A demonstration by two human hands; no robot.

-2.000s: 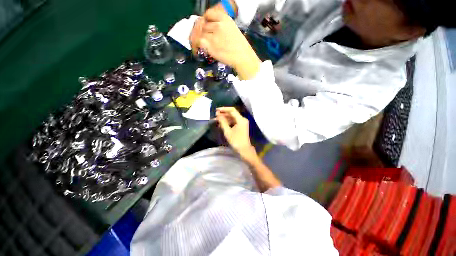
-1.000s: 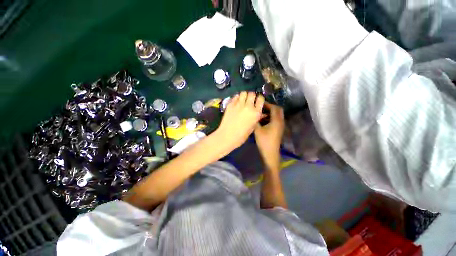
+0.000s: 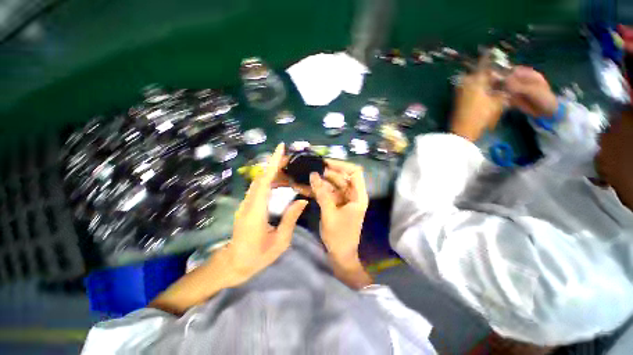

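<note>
A small round dark thing (image 3: 304, 168), perhaps a watch head, is held in the fingertips of my right hand (image 3: 341, 208). My left hand (image 3: 258, 215) is just left of it with thumb and fingers apart; blur hides whether a fingertip touches it. A crumpled white cloth (image 3: 280, 200) shows between my hands. A large heap of black straps with shiny fittings (image 3: 149, 170) lies to the left. Small round parts with pale tops (image 3: 334, 123) stand beyond my hands. A yellow patch (image 3: 251, 170) shows behind my left hand.
A clear bottle (image 3: 262, 87) and white sheets (image 3: 327, 78) are beyond the round parts. A dark compartment tray (image 3: 35, 201) is at far left, a blue bin (image 3: 128, 288) below the bench edge. A person in a white smock (image 3: 513, 243) works close on the right.
My hands have moved back toward me from the round parts, and the dark round thing now shows in the right. The view has swung; the neighbour's arms are now farther right.
</note>
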